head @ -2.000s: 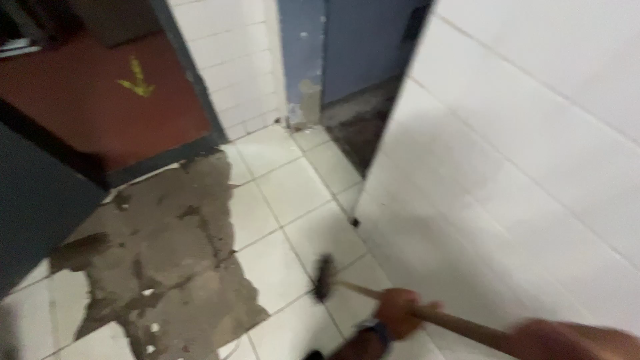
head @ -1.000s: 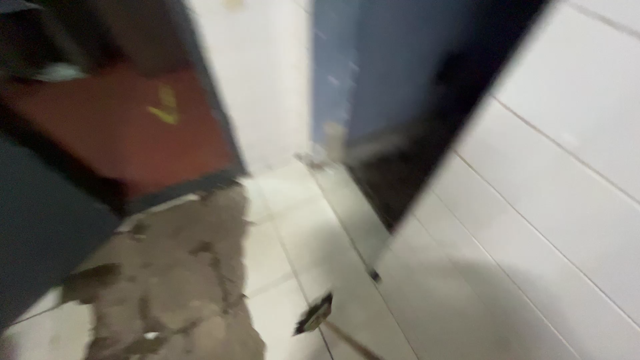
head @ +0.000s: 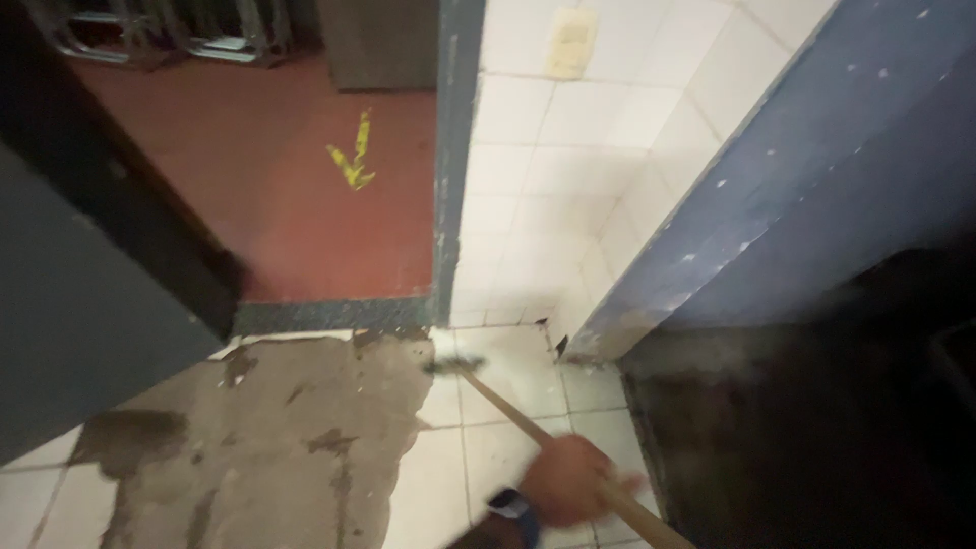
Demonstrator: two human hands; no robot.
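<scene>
My left hand (head: 568,480), with a dark watch on its wrist, is closed around the pale wooden handle of a long-handled tool (head: 503,404) at the lower middle. The handle runs from the lower right up to a small dark head (head: 455,366). Blur hides what kind of head it is. That head is over the right edge of a bare patch of floor (head: 282,412), beside white floor tiles (head: 511,381) near the doorway. My right hand is out of view.
A dark door (head: 91,305) stands open at the left. Past the threshold (head: 335,313) is a red floor (head: 290,229) with a yellow arrow (head: 354,156). A white tiled wall (head: 518,175) separates it from a blue surface (head: 732,213) beside a dark opening (head: 770,442) at right.
The tool's head has moved up the floor to the far right corner of the bare patch. My right hand, on the handle two seconds ago, is out of view. The view has shifted strongly.
</scene>
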